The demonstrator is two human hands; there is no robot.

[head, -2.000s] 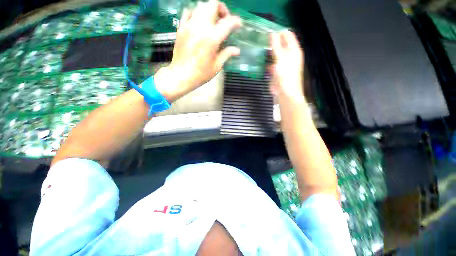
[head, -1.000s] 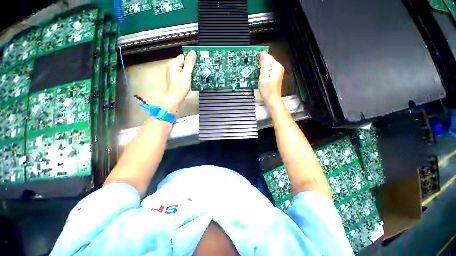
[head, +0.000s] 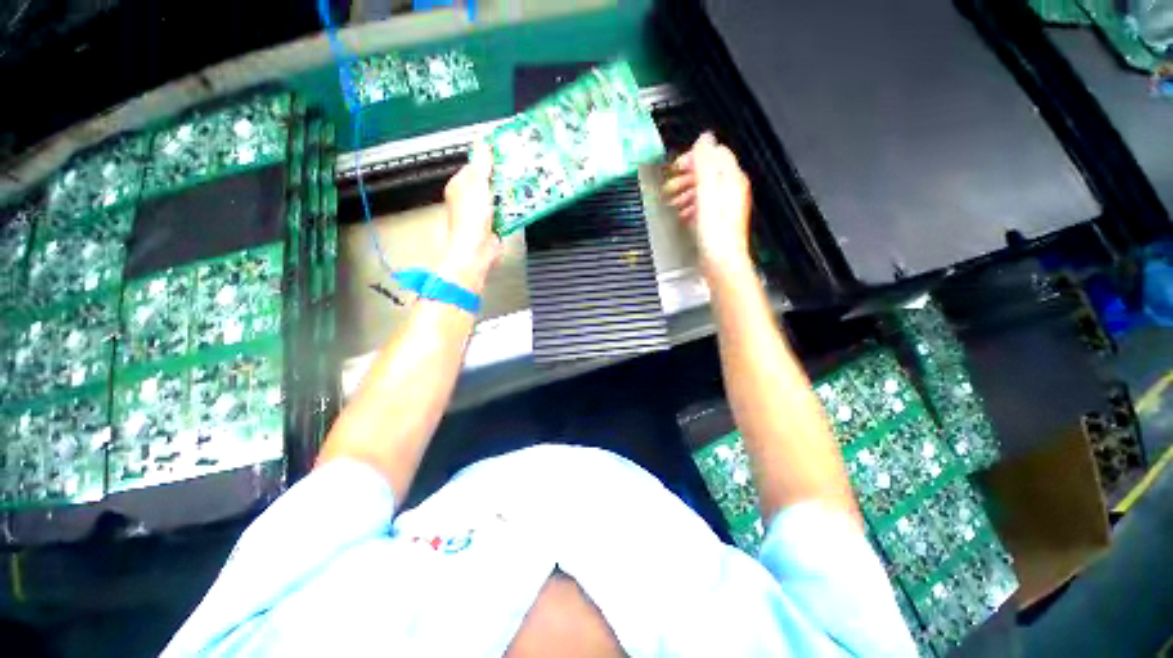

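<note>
My left hand point(head: 473, 212) grips a green circuit board point(head: 572, 142) by its left end. The board is tilted, its right end higher, with the component side facing me, above the ribbed black pad point(head: 596, 289). My right hand point(head: 710, 193) is just right of the board, apart from it, with its fingers curled; whether it holds a thin strip cannot be told. A blue wrist strap point(head: 437, 289) is on my left wrist, with a thin blue cord running up from it.
A stack of boards point(head: 193, 418) lies at the left. A black divider sheet point(head: 900, 142) tops the right stack. More boards point(head: 881, 450) lie lower right, beside an open cardboard box point(head: 1048, 514). Small loose boards point(head: 441, 75) lie beyond the silver rail point(head: 412, 152).
The board was level between both hands a second ago; now my left hand alone holds it, tilted up at the right. My right hand has let go and moved slightly right.
</note>
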